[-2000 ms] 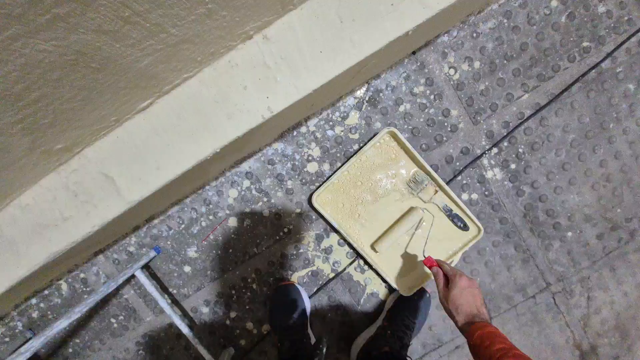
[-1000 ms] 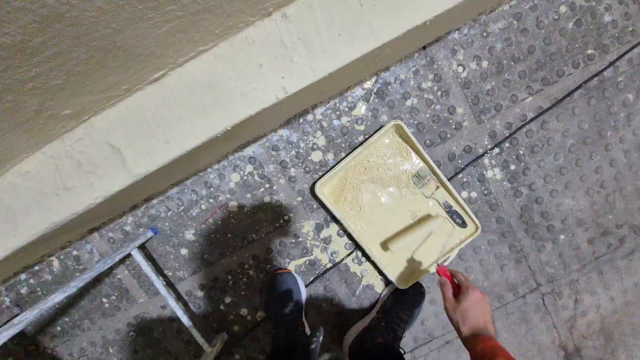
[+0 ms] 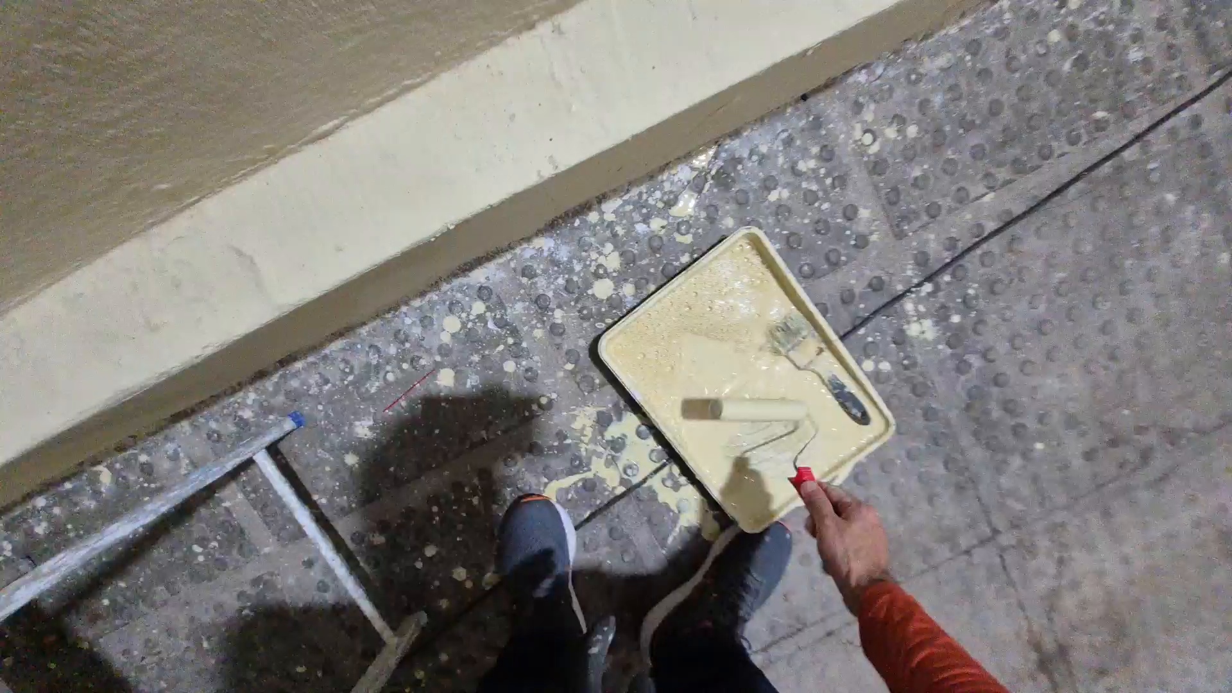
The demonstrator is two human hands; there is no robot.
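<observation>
My right hand [image 3: 847, 539], in an orange-red sleeve, grips the red handle of a paint roller [image 3: 760, 410]. The roller's cream-coated sleeve is over the paint tray [image 3: 664, 337], which holds cream paint and lies on the studded paving. Whether the roller touches the paint I cannot tell. A flat paintbrush [image 3: 818, 371] with a dark grip, its bristles coated in paint, rests in the tray along the right side. My left hand is not clearly visible; a small greyish shape shows between my legs at the bottom edge.
A metal ladder [image 3: 164, 505] with a blue end cap reaches in from the lower left. Behind the tray runs a cream-painted ledge [image 3: 385, 164] at the foot of a textured wall. Paint splatters [image 3: 616, 462] mark the paving near my shoes [image 3: 535, 549]. A dark line [image 3: 1039, 202] crosses the paving.
The roller has turned within the tray, from slanted to nearly level in the view. My right hand has kept its hold on the red handle throughout.
</observation>
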